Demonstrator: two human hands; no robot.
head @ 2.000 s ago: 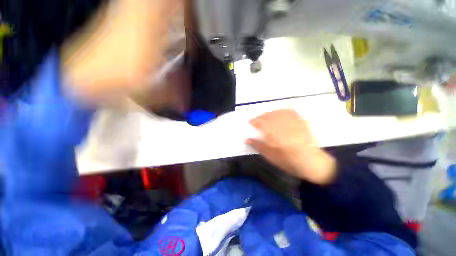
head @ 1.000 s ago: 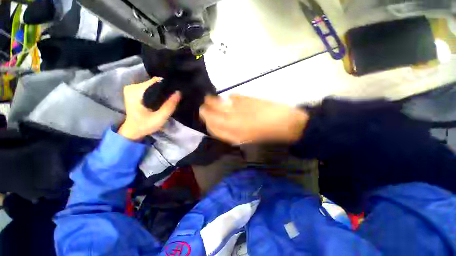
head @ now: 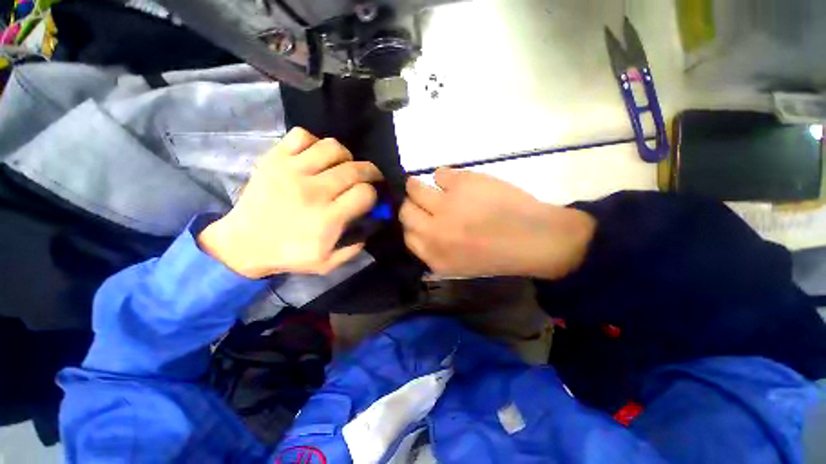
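The garment piece [head: 385,263], black cloth joined to light grey panels, lies under the sewing machine's needle area [head: 362,56] and over the table's front edge. My left hand [head: 303,204] is closed on the black cloth, with a small bright blue piece [head: 381,211] showing beside its fingers. My right hand [head: 485,222] rests at the cloth's right edge with its fingertips against it. Those fingertips are partly hidden, and I cannot tell whether they pinch the cloth. A knurled knob [head: 391,93] sits just above the black cloth.
Blue-handled thread snips [head: 644,101] lie on the white table [head: 516,82], right of the needle area. A phone [head: 747,156] lies right of them. Grey and black cloth [head: 100,149] is piled at the left. Dark cloth [head: 272,362] hangs at my lap.
Since one second ago, my left hand has closed on the cloth and turned knuckles up. The blue piece has come into view beside it. My right hand has stayed at the cloth's right edge.
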